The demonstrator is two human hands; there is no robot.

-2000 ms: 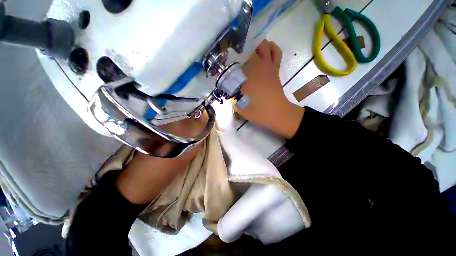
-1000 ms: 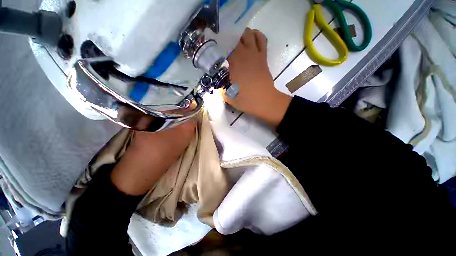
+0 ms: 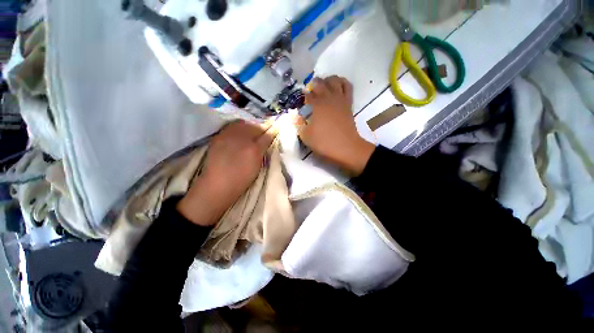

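The white sewing machine (image 3: 241, 39) with blue stripe stands at the top centre, its lit needle area at its lower end. A beige garment with white lining (image 3: 345, 240) runs down from the needle area toward the lap. My left hand (image 3: 238, 159) lies on the beige cloth (image 3: 244, 227) left of the needle, fingertips close to it, holding the cloth. My right hand (image 3: 332, 120) is right of the needle, fingers curled at the white lining's edge. The machine's metal parts and glare hide the exact contact of the fingertips.
Scissors with yellow and green handles (image 3: 413, 78) lie on the machine bed at the upper right. A grey ruled edge (image 3: 449, 117) borders the table. White pieces with beige seams (image 3: 544, 156) hang at the right. A large pale cloth (image 3: 117, 110) lies left, above a dark round vent (image 3: 58, 294).
The view has shifted, so the machine head appears smaller and higher. My left hand, earlier largely hidden behind the shiny guard, now shows. My right hand stays beside the needle area.
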